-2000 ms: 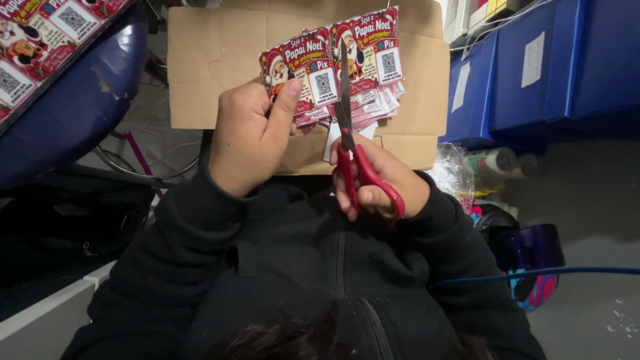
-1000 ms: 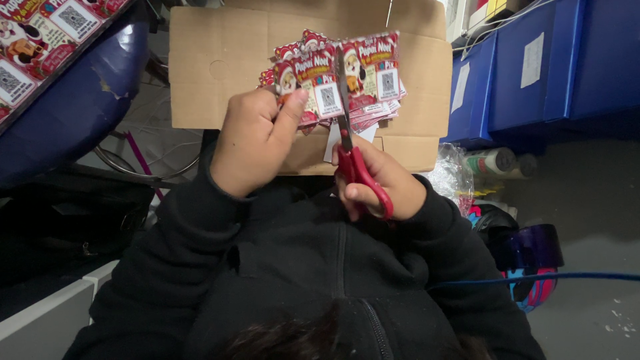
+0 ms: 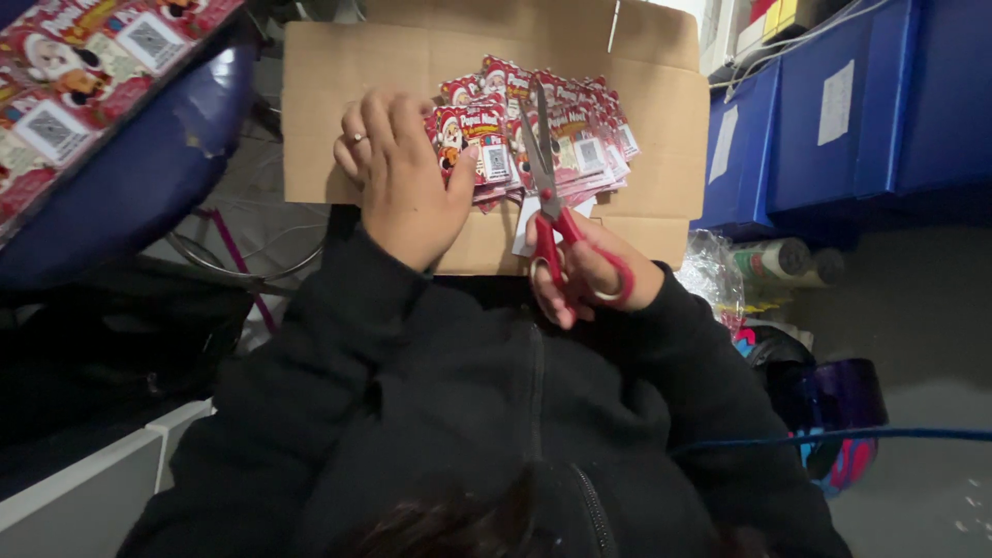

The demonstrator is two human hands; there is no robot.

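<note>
Red-handled scissors are in my right hand, fingers through the loops, blades slightly apart and pointing away from me over the cards. My left hand lies spread at the left side of the pile, its thumb at a printed Santa card; its fingertips are blurred, and whether it grips a card cannot be told. More of these small red cards lie overlapping in a loose heap on a flat piece of cardboard. A white paper piece sticks out below the heap, beside the scissors.
At the upper left, uncut printed sheets lie on a dark blue rounded surface. Blue boxes stand at the right, with clear plastic wrap and a purple cylindrical object below them. A blue cable crosses at the lower right.
My left hand has moved left and its fingers have spread from the pinch they had on a card. The two cards held up by the blades before are down among the heap.
</note>
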